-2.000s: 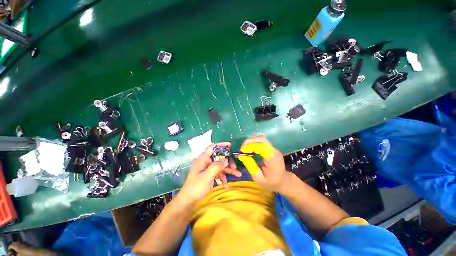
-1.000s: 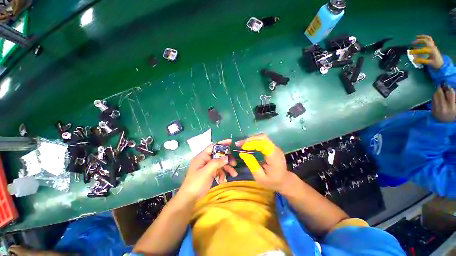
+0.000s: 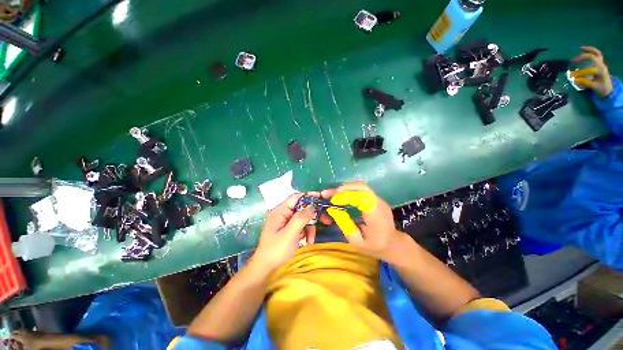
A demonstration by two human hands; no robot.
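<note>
A small square device body (image 3: 309, 204) with a light rim is in front of my chest. My left hand (image 3: 284, 229) holds it between thumb and fingers. My right hand (image 3: 364, 217), with yellow finger cots on thumb and forefinger, pinches a thin dark piece (image 3: 333, 206) at the device's right side; what it is I cannot tell. A white wipe (image 3: 277, 189) lies just beyond my left hand, with a white oval piece (image 3: 236, 191) to its left. A dark square piece (image 3: 241, 168) lies beyond the oval. The inside of the device is partly hidden by my fingers.
Binder clips are heaped left (image 3: 140, 212) and right (image 3: 471, 65). A blue bottle (image 3: 453, 26) stands behind the right heap. Two device bodies (image 3: 246, 61) (image 3: 365, 20) lie further back. Another person's hand (image 3: 591, 72) is at far right, above a blue sleeve.
The two device bodies at the back have shifted right. My hands have drawn slightly closer around the device. Another person's hand has come in at the far right and holds a white piece.
</note>
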